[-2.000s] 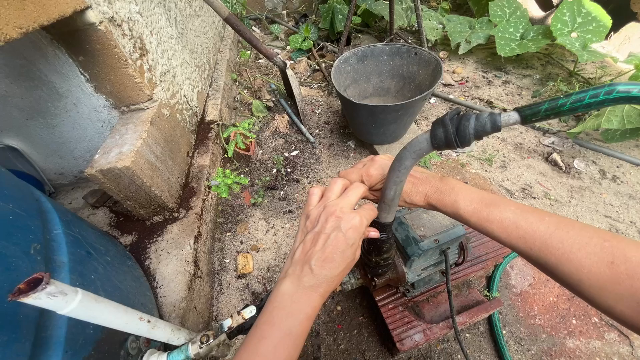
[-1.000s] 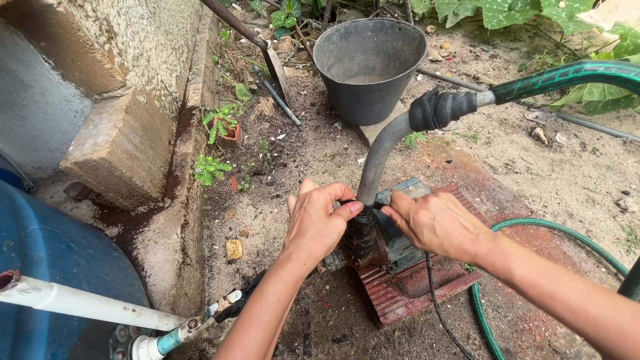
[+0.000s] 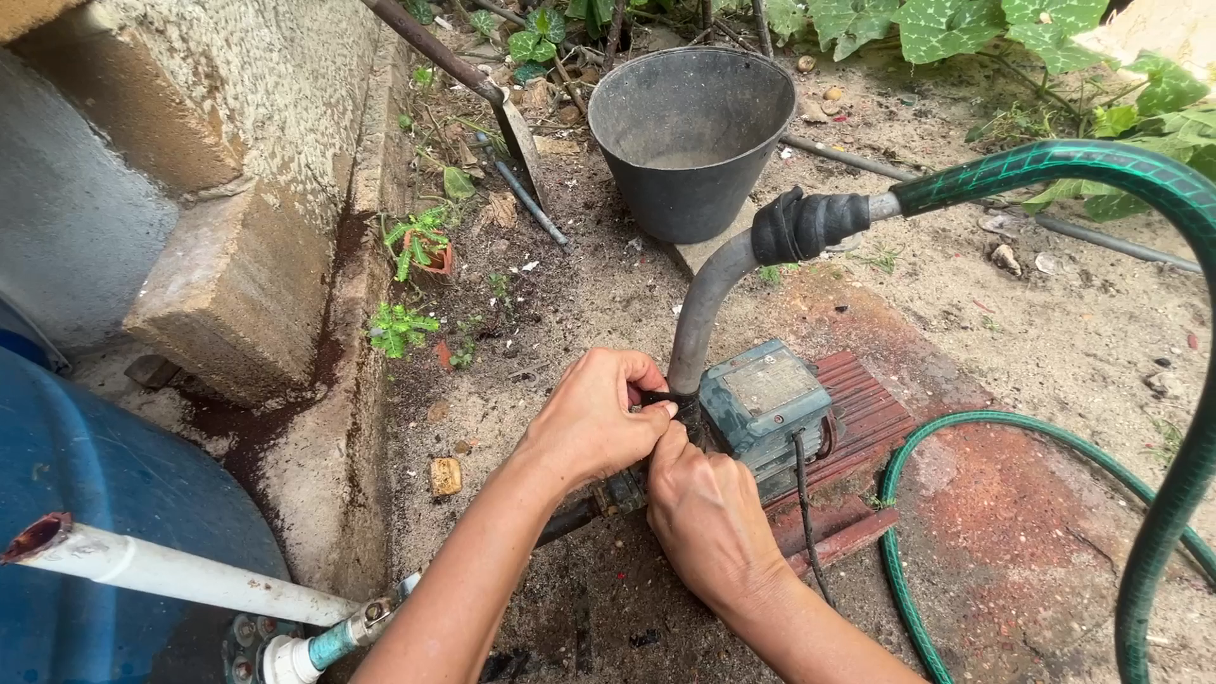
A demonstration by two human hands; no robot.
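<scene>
A grey bent pipe (image 3: 704, 304) rises from beside an electric water pump (image 3: 771, 404) with a blue-green housing. Around the pipe's lower end is a black rubber strip (image 3: 682, 399). My left hand (image 3: 600, 418) pinches this strip between thumb and fingers at the pipe's left side. Just below, my right hand (image 3: 711, 508) has its fingers closed against the pipe base; they seem to be on the strip too, though the fingertips are partly hidden. Black rubber wrapping (image 3: 807, 226) joins the pipe's upper end to a green hose (image 3: 1054, 171).
A black bucket (image 3: 692, 142) stands beyond the pump, with a shovel (image 3: 518, 142) to its left. A blue barrel (image 3: 123, 484) and white pipe (image 3: 190, 575) are at lower left, near a concrete block (image 3: 233, 285). Green hose loops (image 3: 902, 551) lie at right.
My right hand has moved from the pipe's right side to below my left hand, in front of the pipe base. My left hand remains at the pipe's left.
</scene>
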